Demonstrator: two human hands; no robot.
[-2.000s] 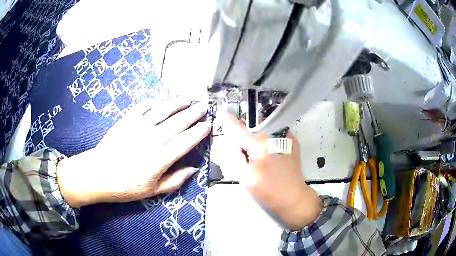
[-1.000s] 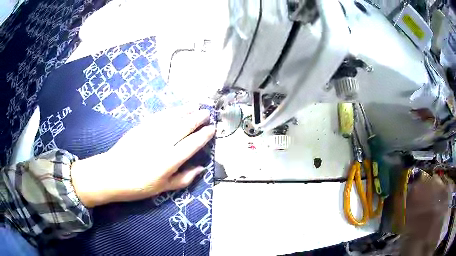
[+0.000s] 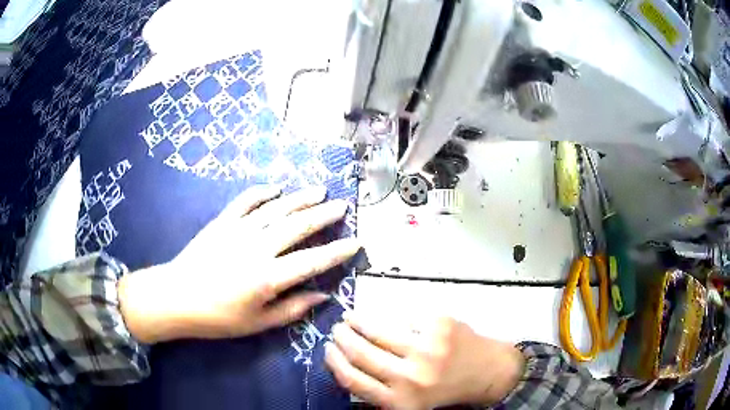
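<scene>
A navy garment panel with white print (image 3: 200, 120) lies on the machine table, its straight right edge beside the needle area. My left hand (image 3: 248, 264) lies flat on the panel with fingers spread, fingertips near that edge. My right hand (image 3: 416, 360) is at the panel's edge nearer me, its fingertips on the cloth; whether they pinch it cannot be told. The white sewing machine head (image 3: 472, 72) stands over the grey bed plate (image 3: 480, 248). The presser foot area is small and partly blurred.
Orange-handled shears (image 3: 588, 312) lie right of the bed, with a yellow-green tool (image 3: 567, 180) and a green-handled screwdriver (image 3: 620, 276) beside them. A yellow-orange parts tray (image 3: 676, 324) is at the right end. White cloth (image 3: 208, 32) lies behind the panel; more navy printed cloth is at far left.
My right hand was under the machine head, then away at the right by the parts tray, and is now at the panel's near edge. My left hand has moved slightly right on the cloth.
</scene>
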